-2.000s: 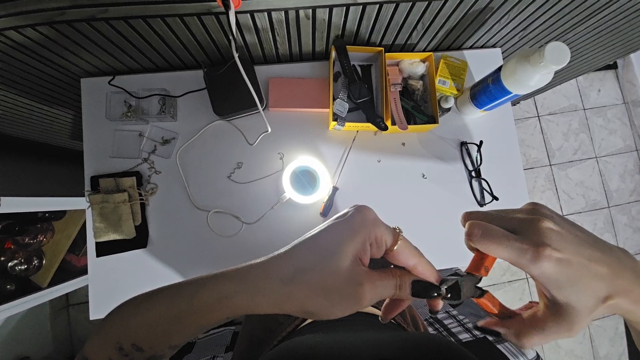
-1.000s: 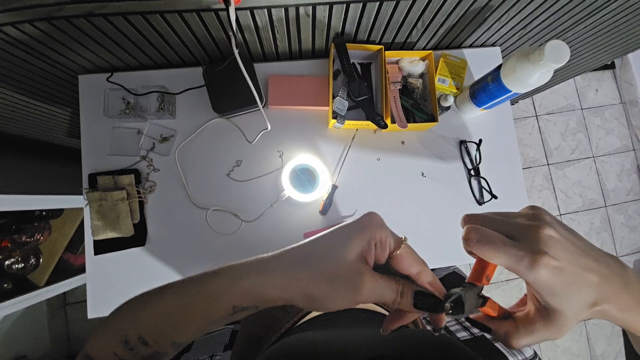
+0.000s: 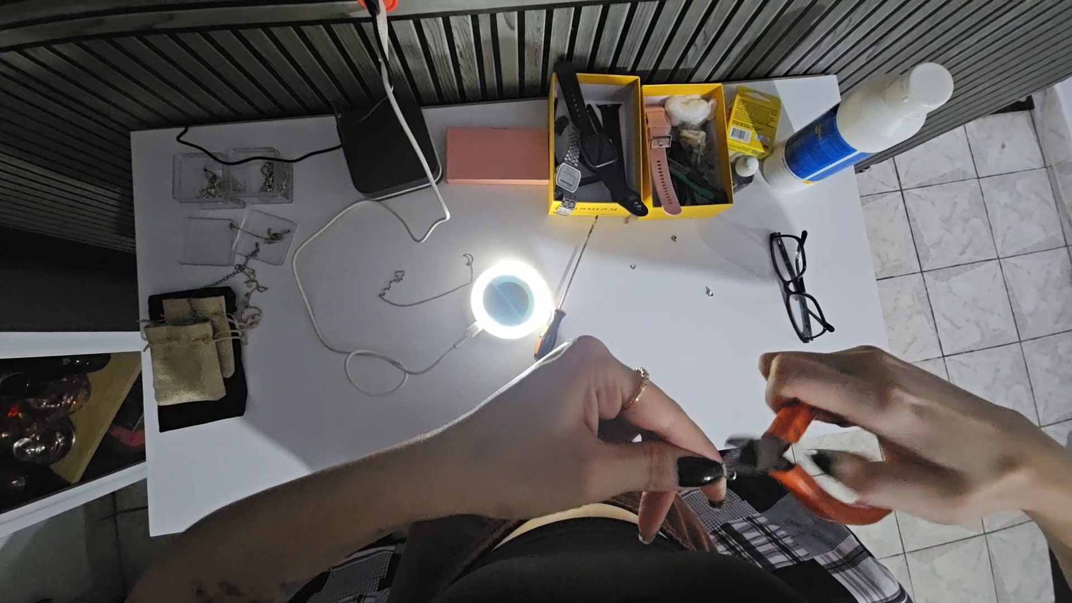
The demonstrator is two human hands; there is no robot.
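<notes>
Over the near edge of a white table [image 3: 402, 352], my left hand [image 3: 586, 435] pinches a small metal piece between thumb and fingertips; most of it is hidden. My right hand [image 3: 888, 427] grips orange-handled pliers [image 3: 791, 461], whose dark jaws point left and sit at the left fingertips. The handles are spread somewhat. Whether the jaws touch the piece is unclear. Beyond my left hand lie a lit ring lamp [image 3: 475, 299], a screwdriver [image 3: 550, 333] with a dark and orange handle, and a thin silver chain [image 3: 431, 296]. Small metal bits [image 3: 709, 292] are scattered to the right.
Yellow boxes [image 3: 636, 209] holding watches stand at the back beside a pink box [image 3: 496, 156] and a white bottle [image 3: 875, 126]. Black eyeglasses [image 3: 800, 285] lie right. Cloth pouches [image 3: 188, 360] and clear plastic cases [image 3: 209, 241] are left. A white cable [image 3: 306, 293] loops across the table.
The orange pliers' handles have spread apart, and the jaws have shifted slightly at my left fingertips. A thin reddish tool seen beyond my left hand one second ago is no longer visible.
</notes>
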